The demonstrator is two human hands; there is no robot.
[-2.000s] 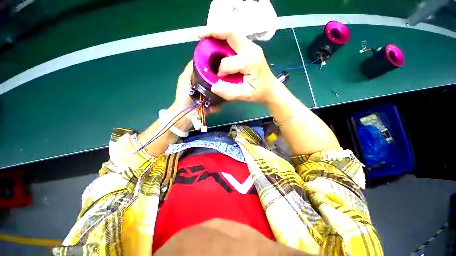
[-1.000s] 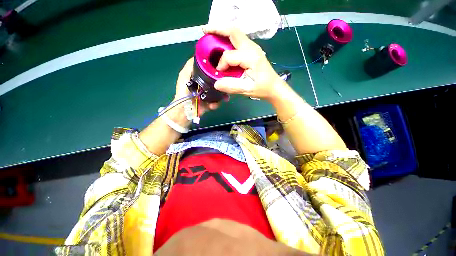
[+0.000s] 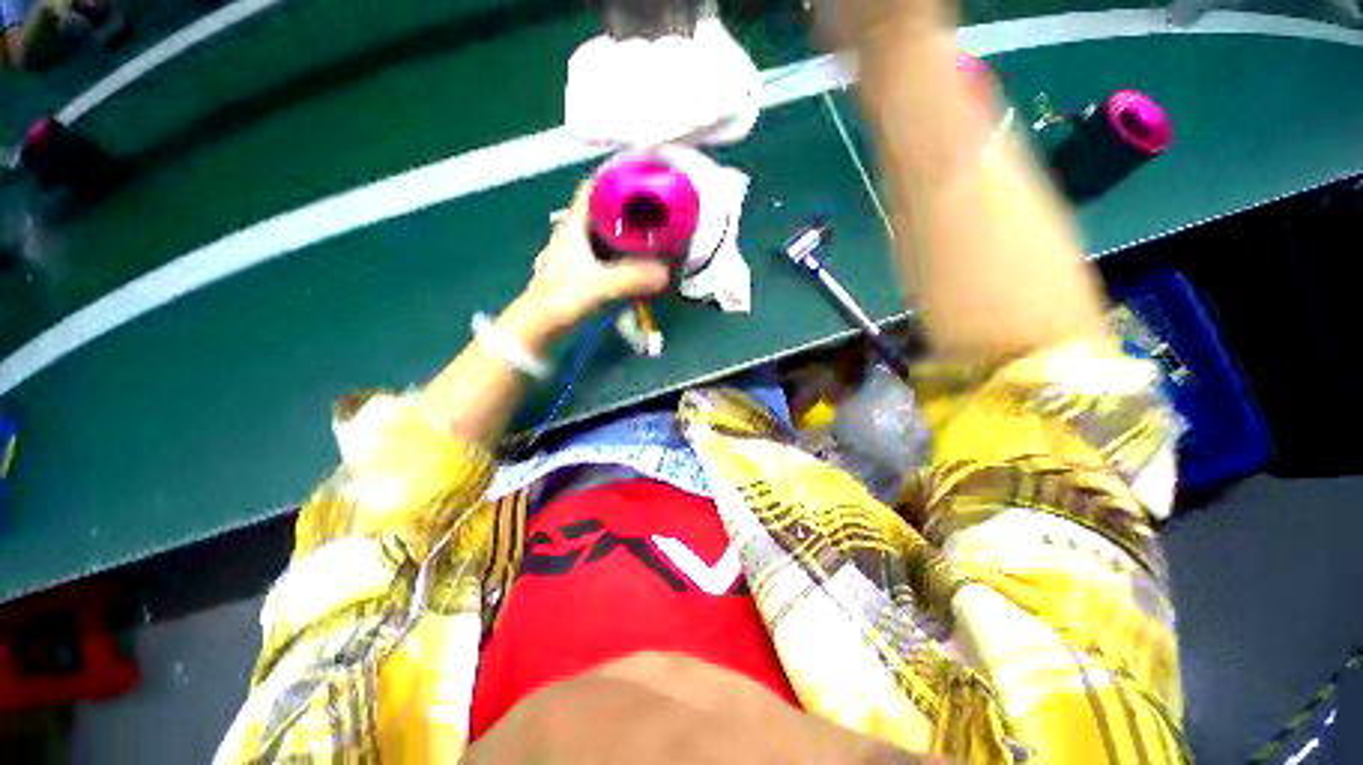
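My left hand grips a dark cylindrical housing with a magenta end ring, which faces up. The housing is over the pale disc and crumpled white cloth; whether it touches the disc cannot be told. Thin wires hang from it, one of them blue. Just beyond it is the white cloth padding under the dark press head. My right arm is stretched forward and blurred; my right hand is cut off by the top edge, so what it holds cannot be seen.
A chrome-headed tool with a dark handle lies right of the cloth. Another magenta-ended housing lies at the right; one more is mostly hidden behind my right arm. A further housing is at far left. A blue bin and red bin are below.
My right hand has let go of the housing and moved up to the top edge. My left hand has moved the housing over the disc, and the disc, cloth and chrome tool are uncovered.
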